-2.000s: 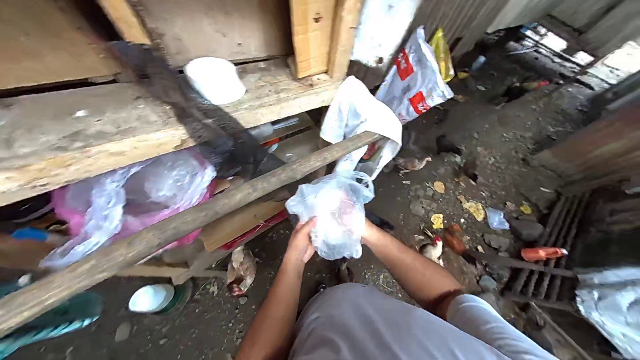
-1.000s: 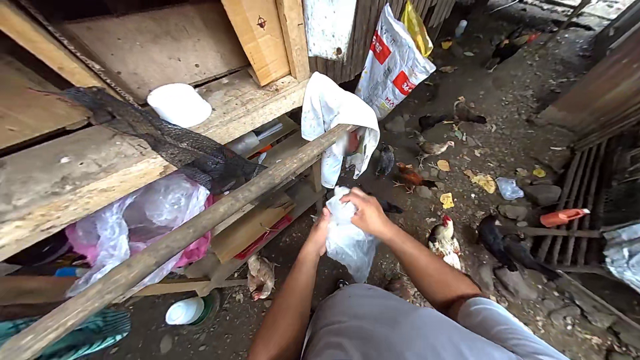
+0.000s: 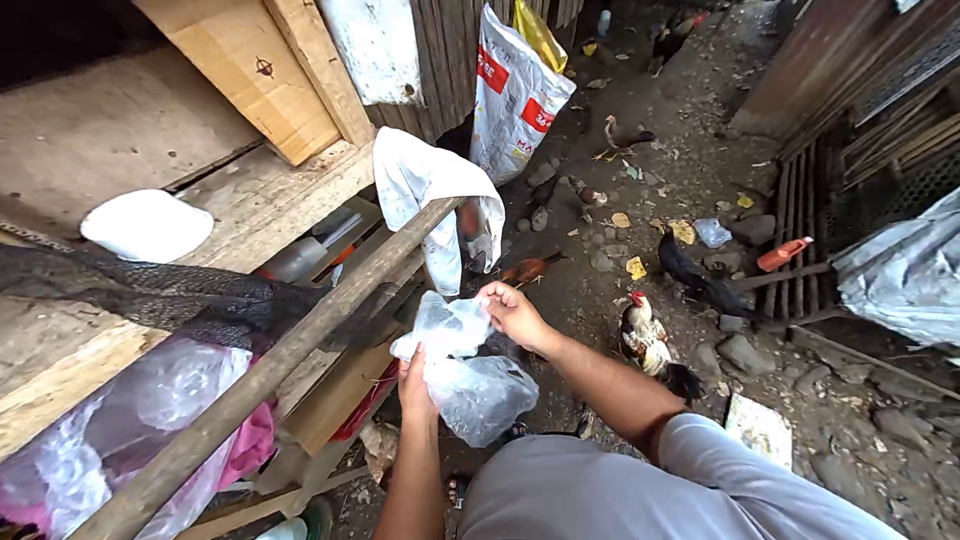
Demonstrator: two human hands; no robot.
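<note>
A clear plastic bag (image 3: pixel 480 394) hangs between my two hands, its gathered upper part spread above my left fingers. My left hand (image 3: pixel 417 382) grips the bag at its left side, near the middle. With thumb and fingertips, my right hand (image 3: pixel 516 313) pinches the bag's upper right edge. Just beyond the hands, a white cloth (image 3: pixel 431 180) drapes over the end of a wooden pole (image 3: pixel 300 341). Whether the bag holds anything cannot be made out.
A white bowl-like object (image 3: pixel 148 225) and black netting (image 3: pixel 172 289) lie on the wooden ledge at left. A printed sack (image 3: pixel 510 97) stands ahead. Several chickens, including a white-and-brown one (image 3: pixel 643 337), are on the stony dirt ground. A red bottle (image 3: pixel 784 255) rests on slats at right.
The bag, bunched up two seconds ago and hanging narrow one second ago, is now spread wider. My hands have moved apart, the right one to its upper edge. The view has shifted.
</note>
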